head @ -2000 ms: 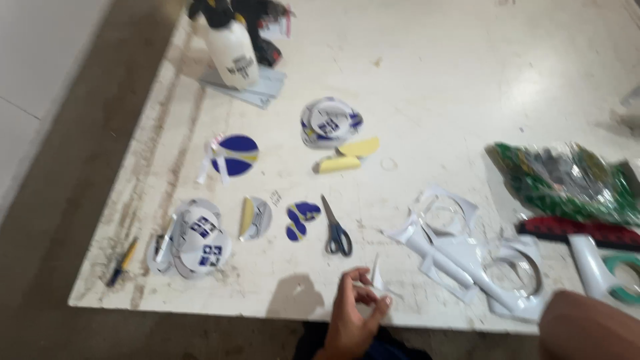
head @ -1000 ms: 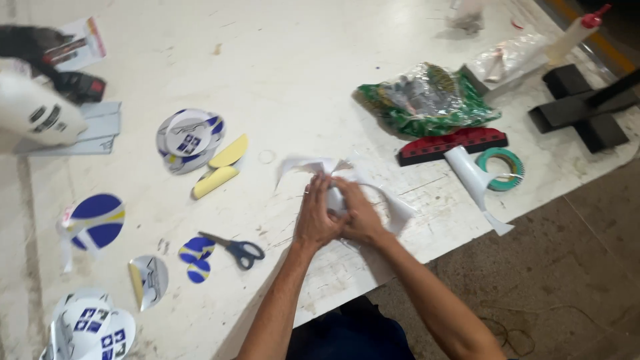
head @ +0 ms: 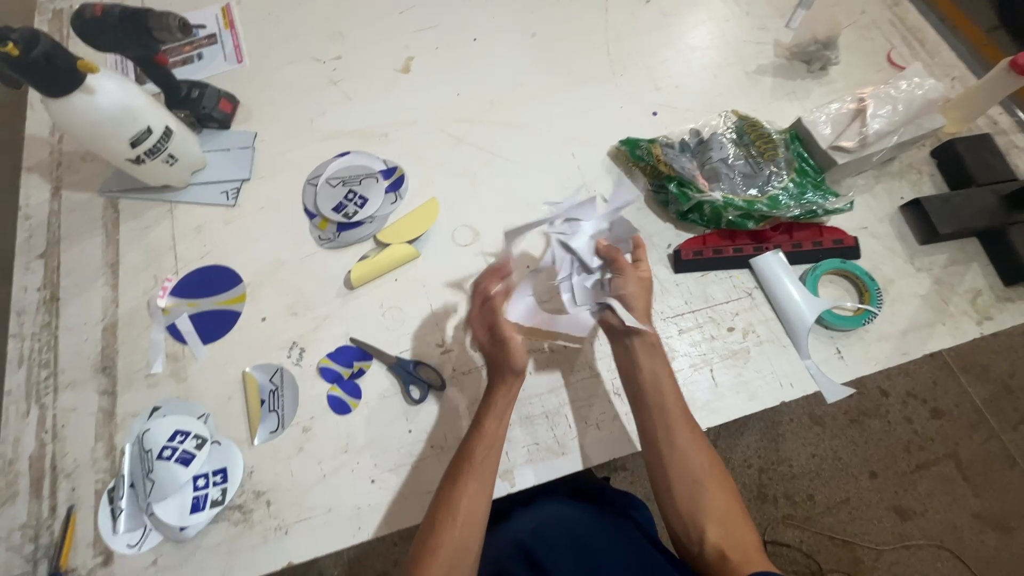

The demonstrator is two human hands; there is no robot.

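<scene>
Crumpled offcuts of white sticker sheet (head: 572, 272) are bunched between my two hands above the table's front part. My right hand (head: 628, 280) grips the bundle from the right, fingers closed over its edge. My left hand (head: 498, 320) is blurred at the left edge of the bundle; whether it grips or only touches the paper is unclear. Scissors with blue handles (head: 408, 374) lie to the left of my left hand. Small blue and yellow round stickers (head: 344, 376) lie beside the scissors. A curled white offcut (head: 782, 292) rests on the right, against a roll of green tape (head: 818, 280).
Round stickers lie in piles (head: 180, 480) (head: 352, 196) on the left, near yellow-backed pieces (head: 408, 222). A white spray bottle (head: 120, 120) and cordless drill (head: 160, 64) stand back left. On the right are a green plastic bag (head: 720, 176), red-and-black tool (head: 768, 246) and black stand (head: 968, 200).
The white offcuts lay spread on the table two seconds ago; both hands pressed on them a second ago, and now the bunch is held up between the hands. The view has shifted.
</scene>
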